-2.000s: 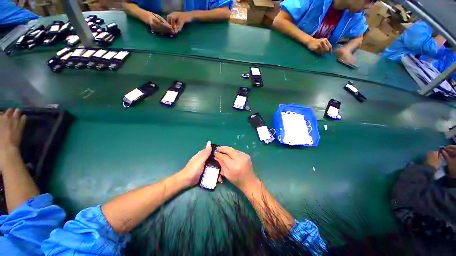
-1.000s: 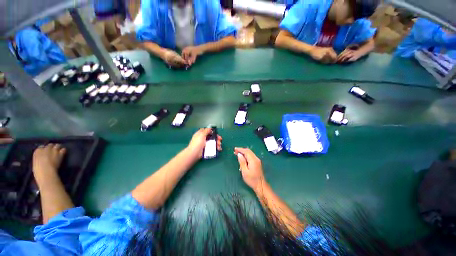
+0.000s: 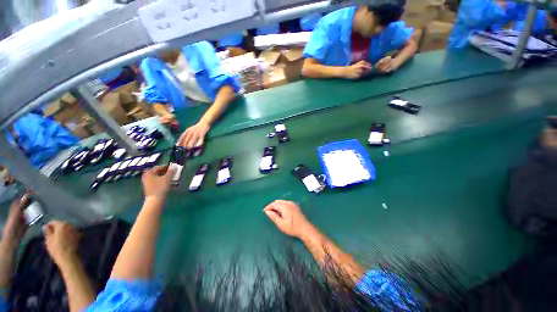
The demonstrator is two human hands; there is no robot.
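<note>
My left hand (image 3: 157,181) is stretched out to the left over the green surface, with its fingers at a black handheld unit (image 3: 177,166) with a white area. My right hand (image 3: 284,216) is above the green surface nearer to me, fingers curled together; whether they pinch something small cannot be told. The blue parts tray (image 3: 370,167), holding a white heap (image 3: 346,167), lies right of my right hand. A unit (image 3: 309,179) with a white loop lies against its left side. Two more units (image 3: 199,177) (image 3: 224,171) lie right of my left hand.
A row of units (image 3: 127,167) and a pile (image 3: 98,153) lie far left. A facing worker's hand (image 3: 195,134) is close beyond my left hand. A neighbour's hands (image 3: 61,239) are over the black tray (image 3: 116,234). A grey metal frame (image 3: 110,67) crosses above.
My left hand has carried the unit away to the far left. My right hand stays apart from it. The view has tilted and turned, and the facing worker's hand now reaches onto the line.
</note>
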